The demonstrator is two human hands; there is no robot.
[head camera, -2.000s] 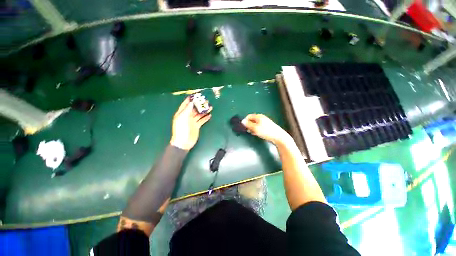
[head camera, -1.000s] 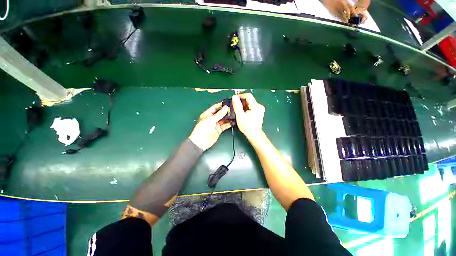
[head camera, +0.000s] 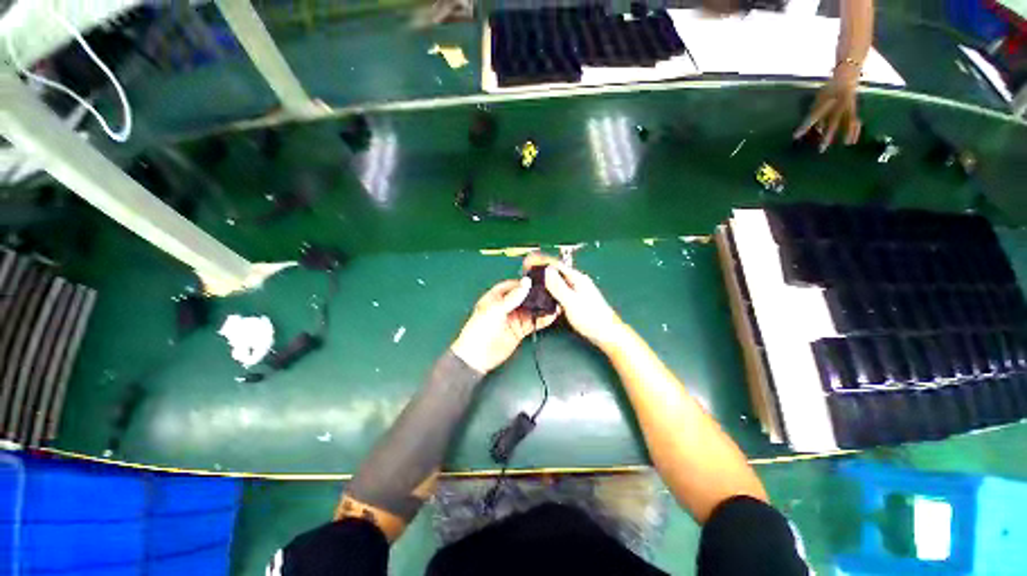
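Note:
My left hand (head camera: 496,323) and my right hand (head camera: 577,302) meet above the green bench (head camera: 394,388). Both hold one small black adapter housing (head camera: 539,295) between their fingers, which partly cover it. A thin black output cord hangs from the housing toward me, and its bundled part (head camera: 512,437) lies near the bench's front edge. Whether the housing is fully closed cannot be told.
Stacked trays (head camera: 788,338) with rows of black housings stand at right. Crumpled white paper (head camera: 248,338) and a corded adapter (head camera: 295,350) lie left. Beyond, the green belt carries scattered parts, including yellow-spotted boards (head camera: 770,177). Another person's hand (head camera: 835,110) reaches over it. A blue stool (head camera: 901,512) is lower right.
Two seconds ago my hands were apart, the left with a pale circuit board, the right with a black piece; now they are together on one black housing. Another person's hand has reached over the belt.

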